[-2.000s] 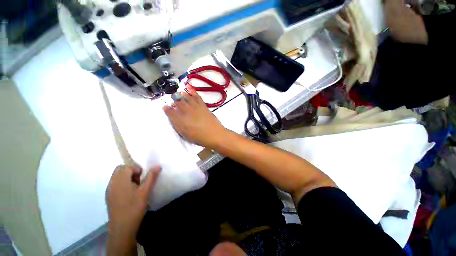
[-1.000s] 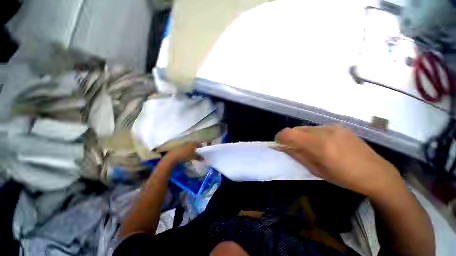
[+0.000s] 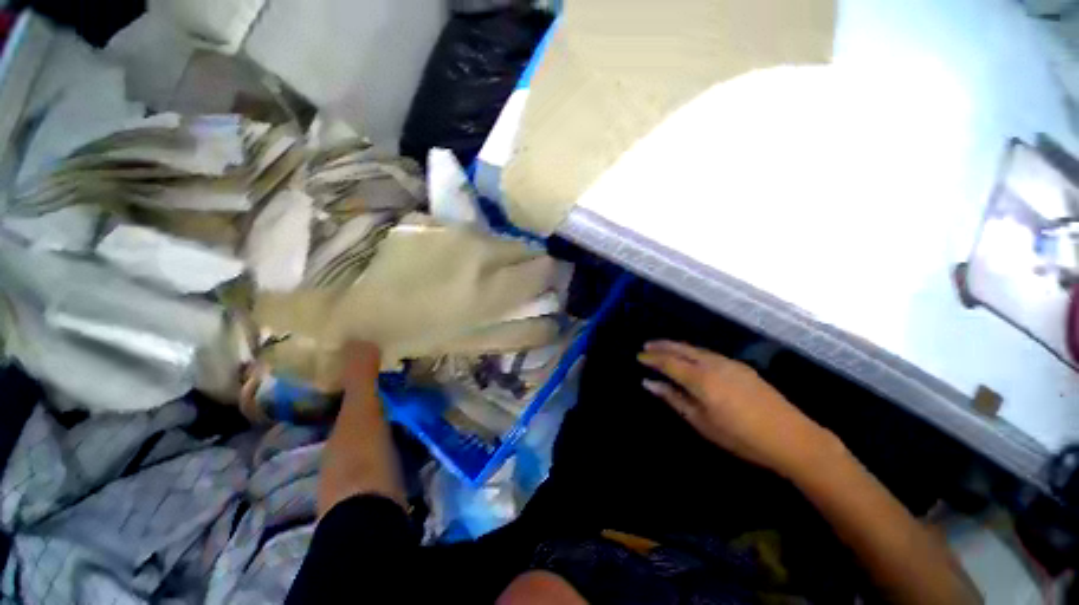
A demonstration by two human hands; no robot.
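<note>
A beige panel (image 3: 438, 284) lies over the blue plastic crate (image 3: 476, 459) below the table's left end. My left hand (image 3: 362, 359) is at the panel's near left edge; it is blurred, and I cannot tell whether its fingers grip the fabric. My right hand (image 3: 710, 396) is over my dark lap, in front of the table edge, with its fingers apart and nothing in it. Small scraps show inside the crate under the panel.
Stacked cut pieces (image 3: 213, 177) heap up at the left. Grey fabric (image 3: 130, 473) lies at lower left. Another beige panel (image 3: 639, 95) lies on the white table (image 3: 828, 177), whose front edge runs diagonally. A black bag (image 3: 473, 83) stands behind the crate.
The view has turned left from the machine to the crate. The white piece held between both hands is no longer in them. A beige panel now lies over the crate, and my right hand has opened.
</note>
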